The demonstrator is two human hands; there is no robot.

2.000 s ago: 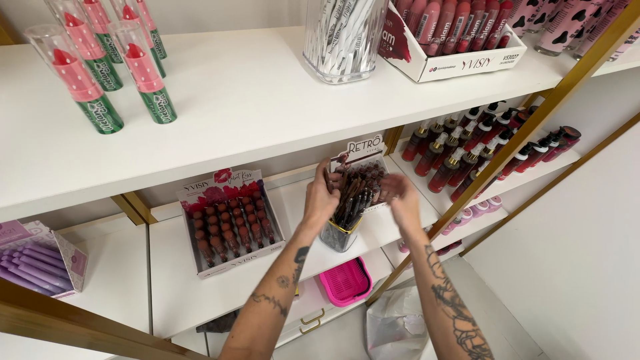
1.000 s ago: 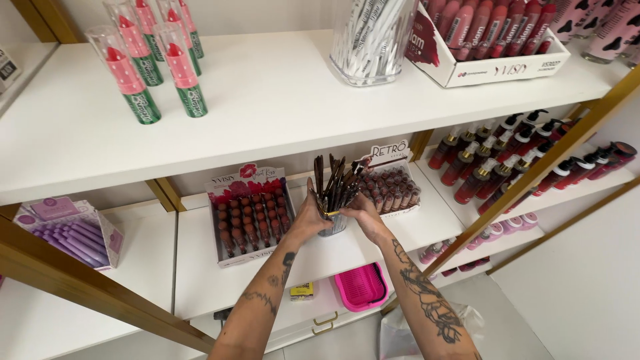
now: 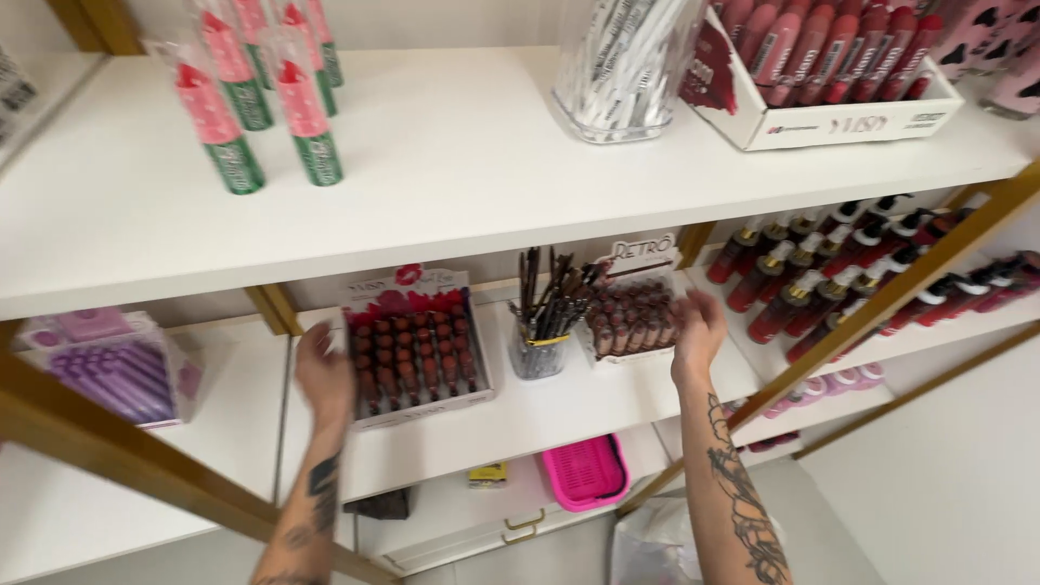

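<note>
At the left end of a cardboard display box of brown-toned lip products is my left hand, blurred, its fingers by the box's side; whether they grip it cannot be told. My right hand is beside the right edge of a smaller display box of lip products, also blurred, with its finger contact unclear. Between the two boxes a clear cup stands upright, filled with dark cosmetic pencils. Neither hand is on the cup.
The upper white shelf overhangs the boxes and bears lipsticks, a clear holder of white tubes and a lip crayon box. A gold shelf post slants at right, near spray bottles. Below is a pink basket.
Both hands have let go of the cup of pencils and moved apart, the left to the larger box's left side, the right to the smaller box's right side.
</note>
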